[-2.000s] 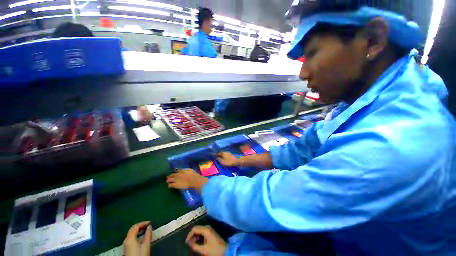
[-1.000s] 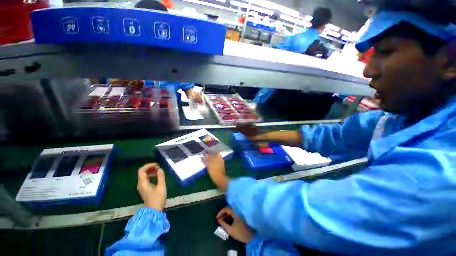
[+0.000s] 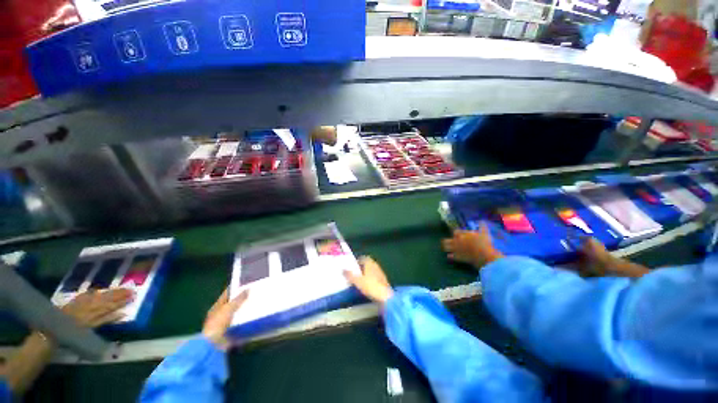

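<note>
A tablet retail box (image 3: 291, 287) lies tilted in front of me, at the near side of the green conveyor belt (image 3: 386, 252), its white face with three device pictures up. My left hand (image 3: 223, 313) grips its left side and my right hand (image 3: 370, 279) grips its right side. The fingers overlap the white face and the undersides are hidden. A small white label (image 3: 394, 382) lies on the dark bench below. Whether either hand also holds a label cannot be seen.
Another person's hand rests on a second box (image 3: 149, 275) at left. A neighbour's hands hold blue boxes (image 3: 512, 224) at right. A conveyor edge rail (image 3: 315, 324) runs nearest me. Clear trays (image 3: 244, 169) and a red-parts tray (image 3: 409, 157) stand across the belt. A shelf (image 3: 472, 94) crosses above.
Both my hands have moved onto the white-faced box, which the neighbour touched before. The neighbour's hands are now on blue boxes further right. A hand has appeared on the left box. The view has shifted.
</note>
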